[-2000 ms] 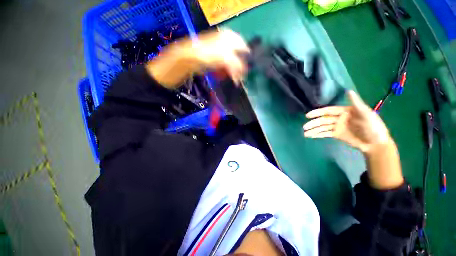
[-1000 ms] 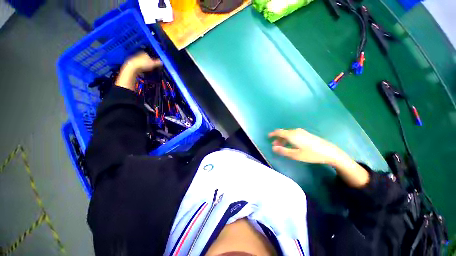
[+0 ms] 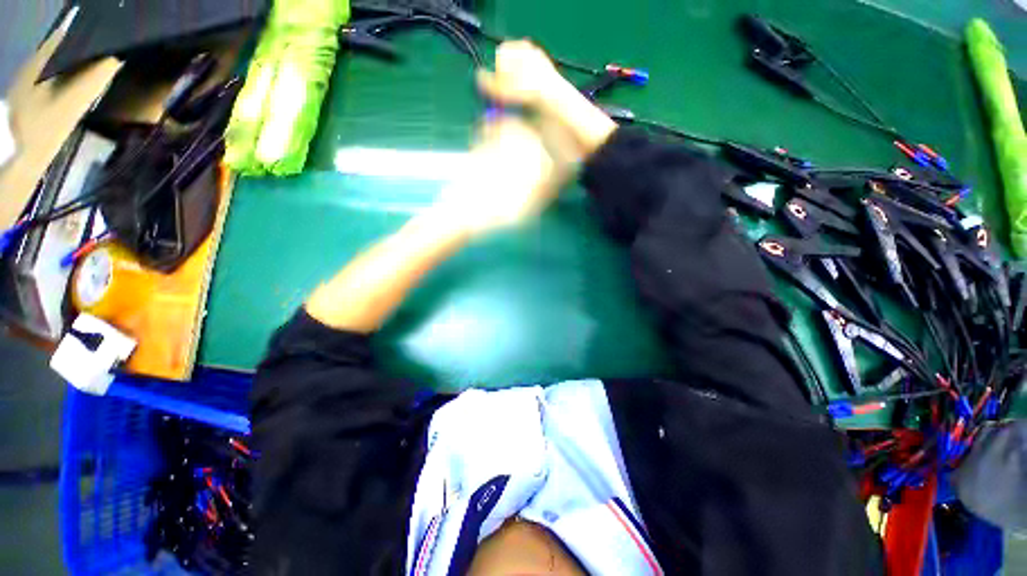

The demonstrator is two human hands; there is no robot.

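Note:
My left hand (image 3: 496,178) and my right hand (image 3: 534,92) are close together over the far middle of the bench, both blurred. A small blue and reddish spot shows at the right fingers; what either hand holds cannot be told. Beside them, thin black leads (image 3: 456,25) and a blue-and-red lead end (image 3: 627,74) lie on the green mat (image 3: 698,68). A large heap of black battery clamps (image 3: 890,231) with red and blue lead ends lies on the right. A loose clamp (image 3: 777,51) lies at the upper right.
At left are a green wrapped roll (image 3: 276,96), an orange board (image 3: 163,309), a white block (image 3: 92,353) and an open carton (image 3: 56,118). A blue crate (image 3: 101,484) stands below. Another green roll (image 3: 998,129) and a red bin (image 3: 910,534) are at right.
The view has swung right, towards the clamp heap. My left hand has left the blue crate and is over the bench beside my right hand, which has also moved farther out.

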